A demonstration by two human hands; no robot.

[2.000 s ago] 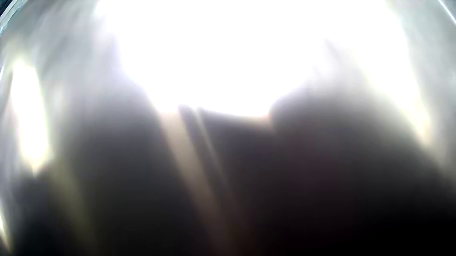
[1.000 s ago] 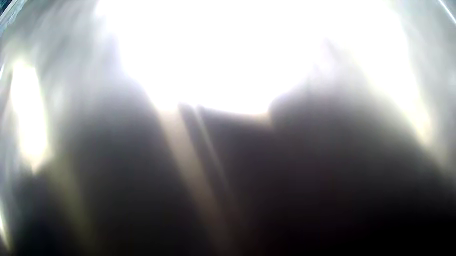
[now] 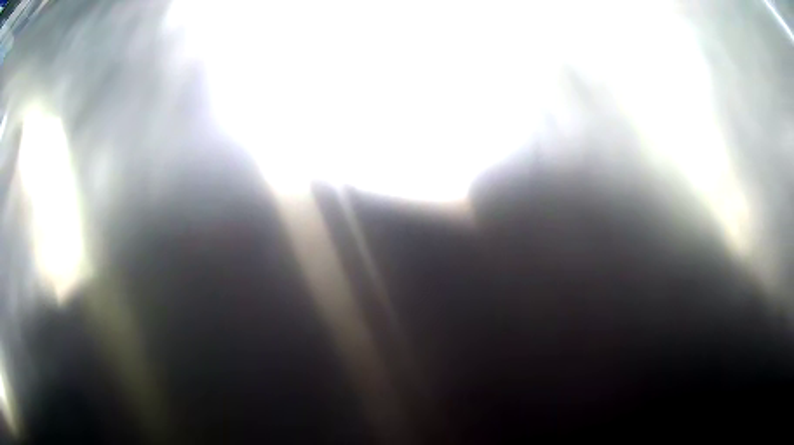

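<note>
The head view is heavily blurred and I cannot make out any work object. A blown-out white glare (image 3: pixel 374 96) fills the upper middle. A dark, shapeless area (image 3: pixel 540 339) fills the lower part, crossed by a faint pale slanting streak (image 3: pixel 326 278). Neither my left hand nor my right hand can be seen. What lies behind the glare and the dark area is hidden.
A bright narrow patch (image 3: pixel 54 200) stands near the left edge, and a bright slanting band (image 3: pixel 705 165) lies at the right. Grey blur surrounds them. No container, edge or person can be told.
</note>
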